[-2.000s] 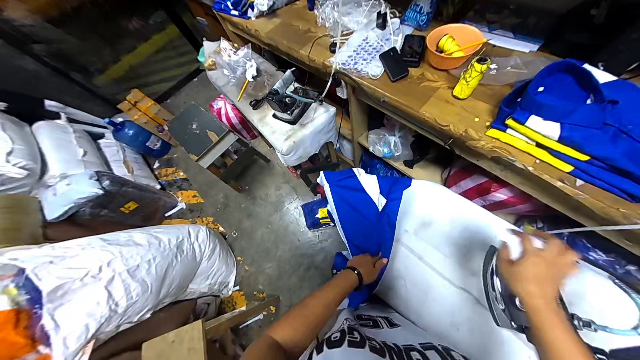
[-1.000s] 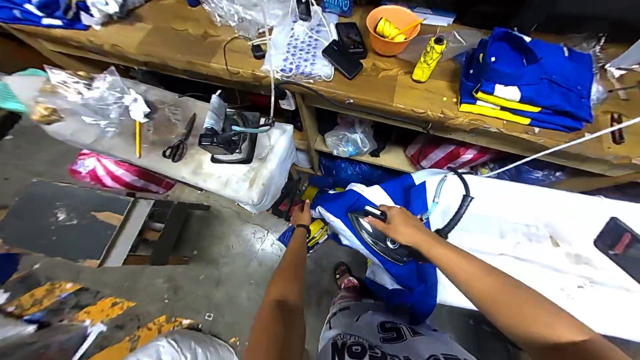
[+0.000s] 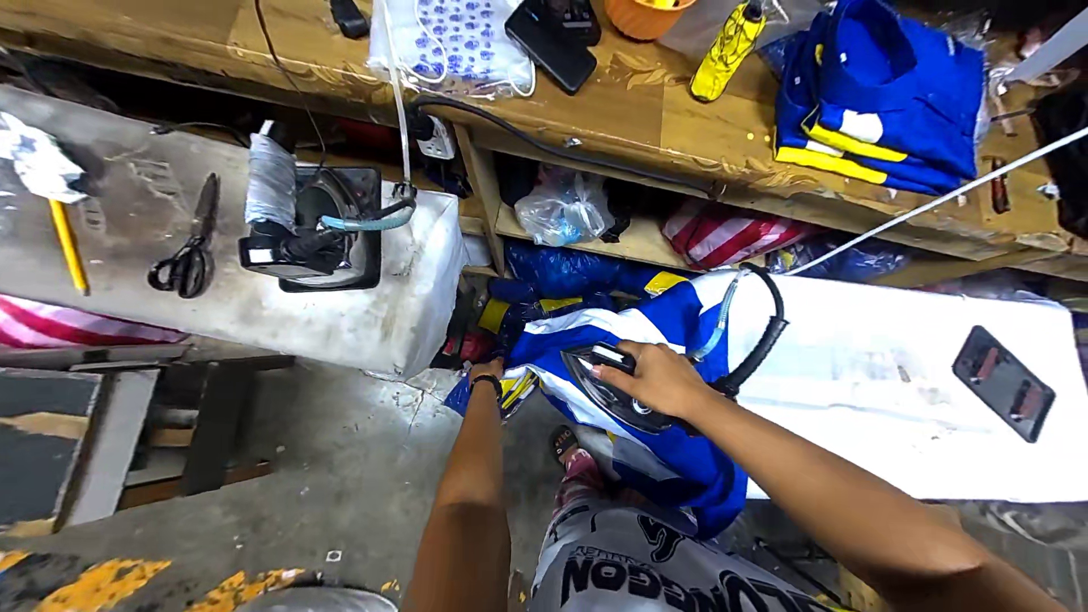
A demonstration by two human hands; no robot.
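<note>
My right hand (image 3: pixel 659 378) grips the handle of a steam iron (image 3: pixel 608 391), whose soleplate rests on a blue and white garment (image 3: pixel 629 327). The garment lies over the left end of a white-covered ironing board (image 3: pixel 850 374) and hangs down its near side. At the garment's left edge is my left hand (image 3: pixel 487 371), with a dark band at the wrist; its fingers are partly hidden, and it appears to hold the cloth's edge. A pale blue hose and a black sleeved cord rise from the iron's rear.
A second iron (image 3: pixel 327 225) and black scissors (image 3: pixel 189 246) lie on the left padded table (image 3: pixel 110 212). A dark iron rest (image 3: pixel 1003 382) is at the board's right. Folded blue garments (image 3: pixel 884 98), a phone (image 3: pixel 552 47) and a yellow bottle (image 3: pixel 728 51) occupy the wooden bench (image 3: pixel 629 127).
Two seconds ago the iron was on the bare white board at the right; now it is on the garment. Over the last second, both hands have stayed at the garment.
</note>
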